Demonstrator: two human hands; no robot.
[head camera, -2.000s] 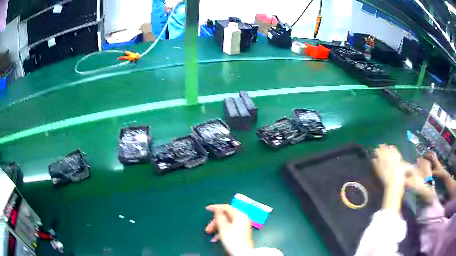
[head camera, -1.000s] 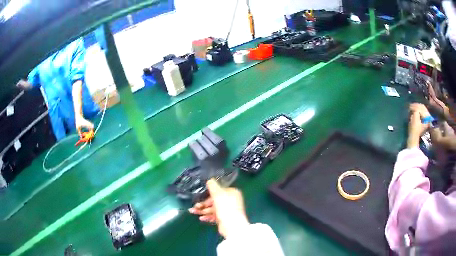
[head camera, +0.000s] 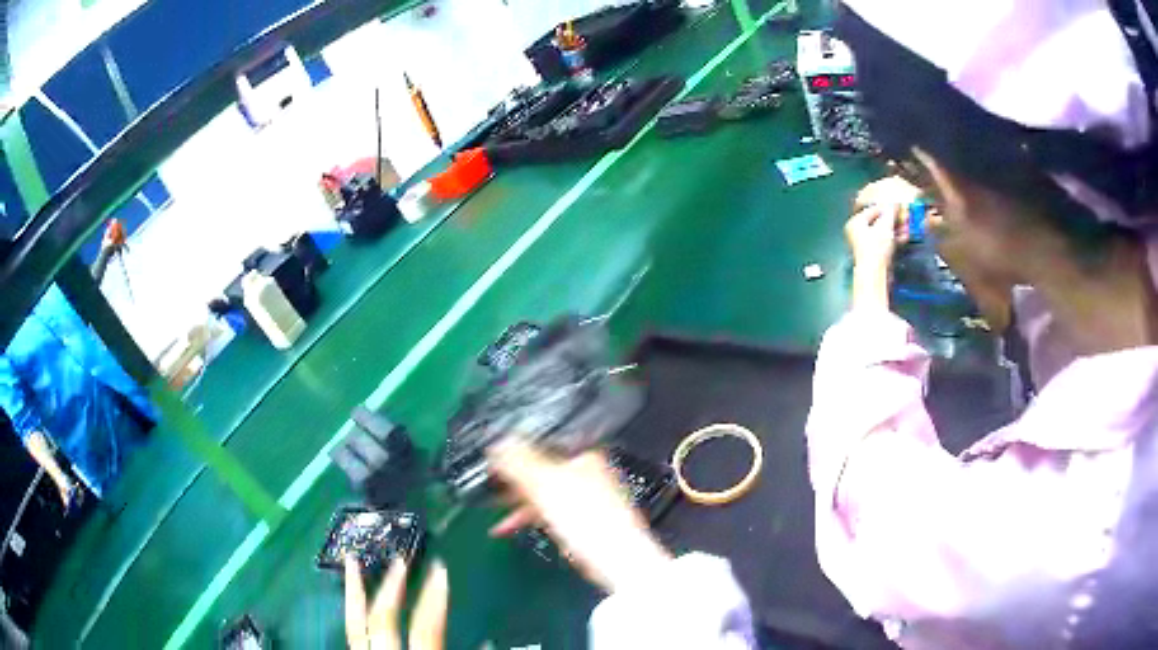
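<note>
My right hand (head camera: 572, 498) is at the centre with its fingers at a dark, motion-blurred open housing (head camera: 546, 400), which it appears to hold; blur hides the exact grip. My left hand (head camera: 396, 615) enters at the bottom edge, fingers apart, fingertips at the lower edge of an open housing with circuit board (head camera: 368, 536). Another dark housing (head camera: 645, 485) is partly hidden beside my right hand. A small dark housing (head camera: 512, 345) shows behind the blurred one, and one more (head camera: 241, 634) is cut off at the bottom left.
Black foam blocks (head camera: 372, 450) stand left of centre. A black foam tray (head camera: 794, 559) lies at right, with a tape roll (head camera: 718, 464) at its left side. A neighbouring worker in a pink coat (head camera: 991, 495) is close at right. A green frame post (head camera: 210, 451) stands at left.
The view has swung right, bringing the neighbour closer. My left hand has come into view at the bottom. The dark housing at my right hand now appears larger and more blurred.
</note>
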